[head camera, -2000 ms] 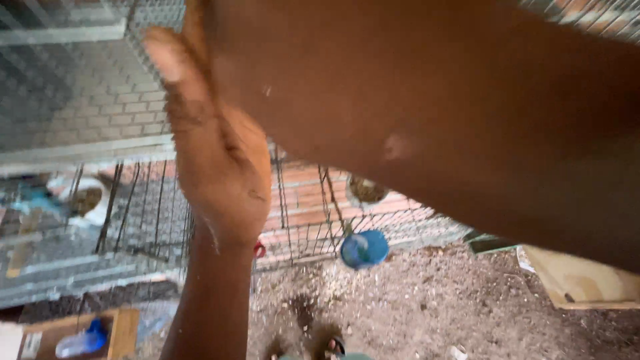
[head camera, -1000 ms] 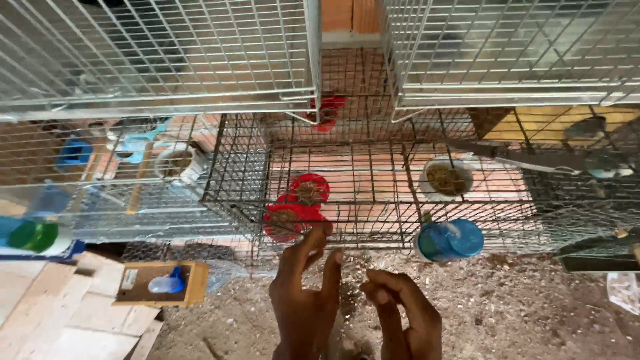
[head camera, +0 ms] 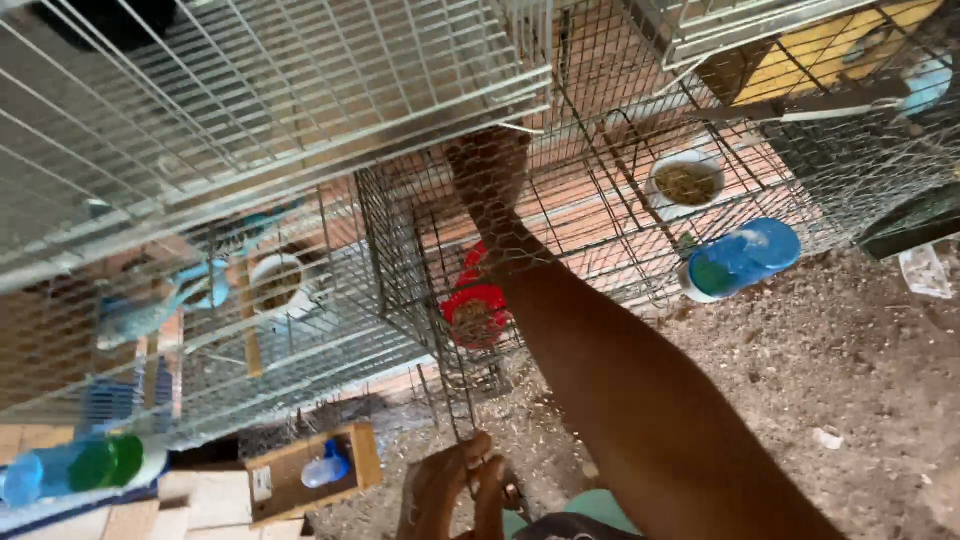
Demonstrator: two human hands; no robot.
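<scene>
My right arm reaches through the front of a dark wire cage, and my right hand (head camera: 487, 161) is deep inside, seen through the wires; its fingers are mostly hidden under the upper white cage (head camera: 390, 146). My left hand (head camera: 480, 450) pinches the lower end of a dark wire cage door (head camera: 459, 397) at the bottom centre. Beside my right forearm sits a red feeder (head camera: 475, 319) holding seed. Farther right in the cage is a white bowl (head camera: 686, 181) of brownish feed, with a blue plastic drinker (head camera: 742, 259) at the cage front.
At left, another wire cage holds a white cup (head camera: 279, 285), a wooden perch (head camera: 250, 322) and a light blue bird (head camera: 135, 315). Below it lie a wooden box (head camera: 311, 476) with a blue and clear drinker and a blue-green bottle (head camera: 82, 469). A pale blue bird (head camera: 926, 82) is at upper right.
One second ago both hands were in front of the cage; now my right hand is inside it and my left holds the wire door. The view has tilted and moved closer.
</scene>
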